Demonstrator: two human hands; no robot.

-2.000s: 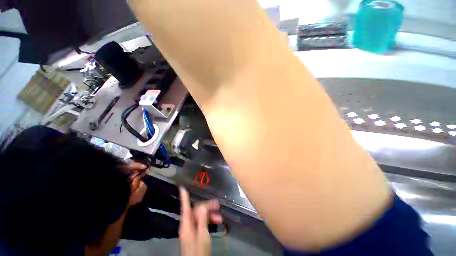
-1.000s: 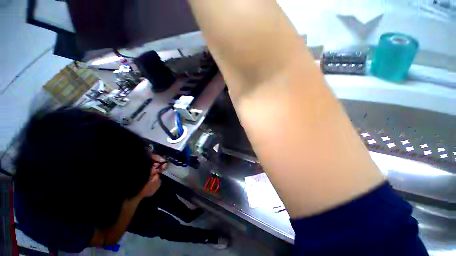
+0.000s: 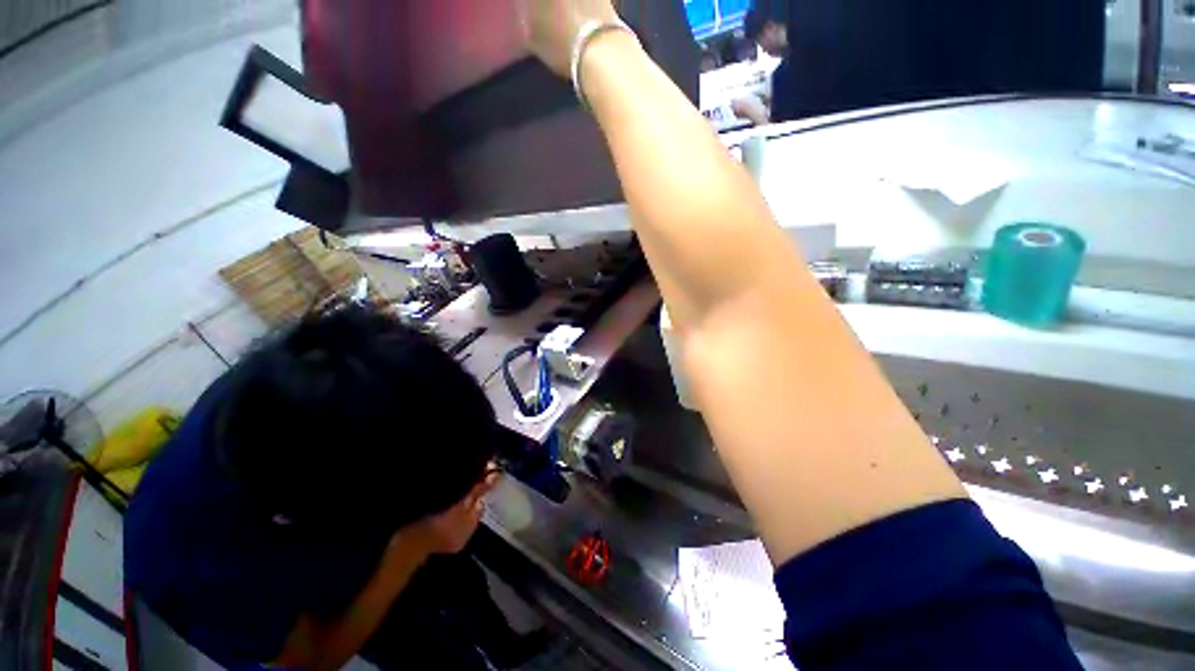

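Note:
My right hand [image 3: 561,24] is at the top edge, against the dark red and black machine head cover [image 3: 485,118]. The picture's edge cuts it off, its fingers are unclear, and a bracelet circles the wrist. My bare forearm and navy sleeve cross the view. My left hand is not in view. Below the cover, a blue cable bundle [image 3: 543,380] passes through a white-rimmed hole in the grey plate, beside a white bracket [image 3: 565,353]. A silver-black motor-like part [image 3: 600,443] sits at the plate corner. Red-handled scissors [image 3: 590,558] lie on the steel ledge.
Another person [image 3: 354,459] bends over the ledge at left, their hands hidden. Printed paper [image 3: 727,590] lies on the ledge. A teal tape roll [image 3: 1033,275] stands on the white surface, behind the perforated plate [image 3: 1048,420]. A fan [image 3: 50,426] is at far left.
The view has shifted, showing more above the machine and my right hand at the cover. My left hand, visible two seconds earlier near the ledge, is gone. The other person's hands are now hidden.

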